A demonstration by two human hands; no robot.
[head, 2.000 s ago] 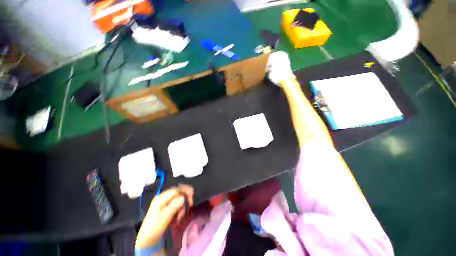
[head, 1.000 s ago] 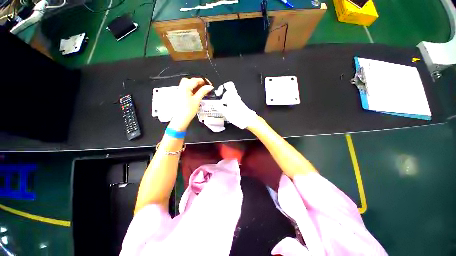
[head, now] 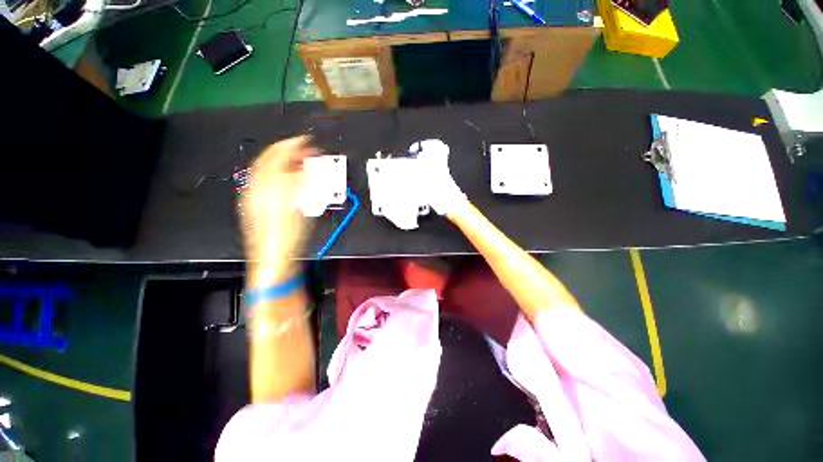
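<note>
Three flat white boxes lie in a row on the black bench. My gloved right hand [head: 435,176] rests on the right side of the middle box [head: 388,188]; whether it grips the box or a lead at its far edge cannot be told. My bare left hand [head: 278,194], blurred, is over the remote control at the left, beside the left box [head: 326,180]; its fingers are unclear. A blue cord [head: 343,226] runs from the left box to the bench's front edge. The right box [head: 521,169] lies untouched.
A clipboard with paper [head: 722,169] lies at the bench's right. Beyond the bench stand a green-topped wooden table [head: 541,68] and a yellow box [head: 639,32]. A black bin [head: 185,361] is below the front edge at the left.
My left hand has moved left from the middle box to over the remote control. My right hand stays at the middle box. The blue cord now shows, and the view has shifted slightly.
</note>
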